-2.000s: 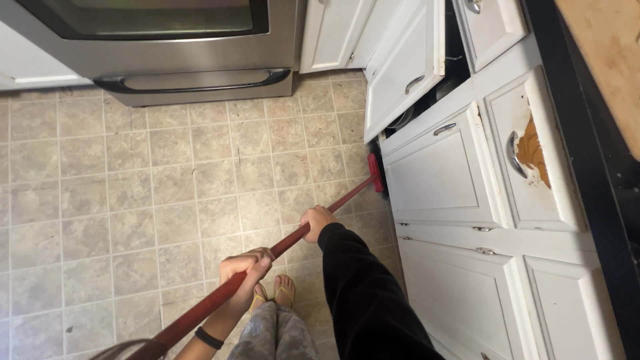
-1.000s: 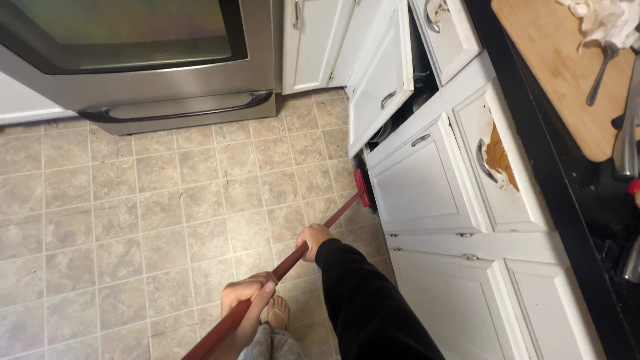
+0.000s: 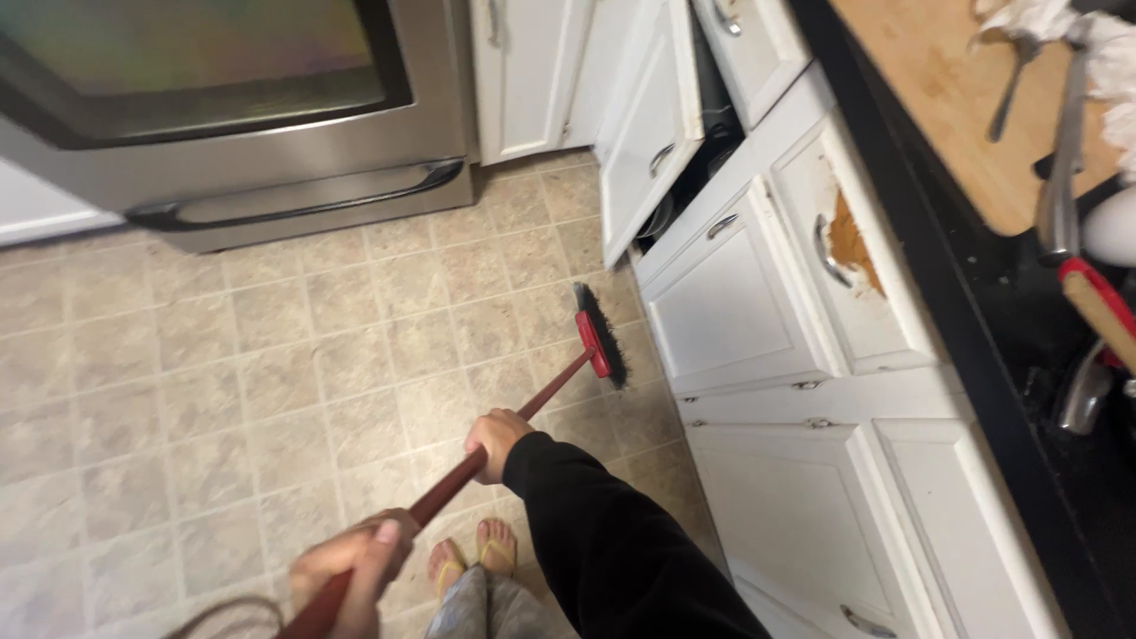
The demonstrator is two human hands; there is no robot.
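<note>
A broom with a red head (image 3: 593, 344) and dark bristles lies against the tiled floor (image 3: 355, 355), a short way from the white cabinets. Its long red handle (image 3: 453, 484) runs down to the lower left. My right hand (image 3: 497, 444), below a black sleeve, is closed around the middle of the handle. Nearer the camera, my left hand (image 3: 355, 564) grips the handle's upper part. The handle's end is out of view.
A stainless steel oven (image 3: 293, 169) stands at the upper left. One white cabinet door (image 3: 652, 133) hangs ajar. On the black countertop (image 3: 941, 231) at right lie a wooden cutting board (image 3: 941, 98) and utensils. My feet in yellow flip-flops (image 3: 497, 552) are below the handle.
The broom head has moved away from the cabinet base, out onto the floor tiles. Both hands have stayed on the handle. The view has shifted somewhat toward the countertop.
</note>
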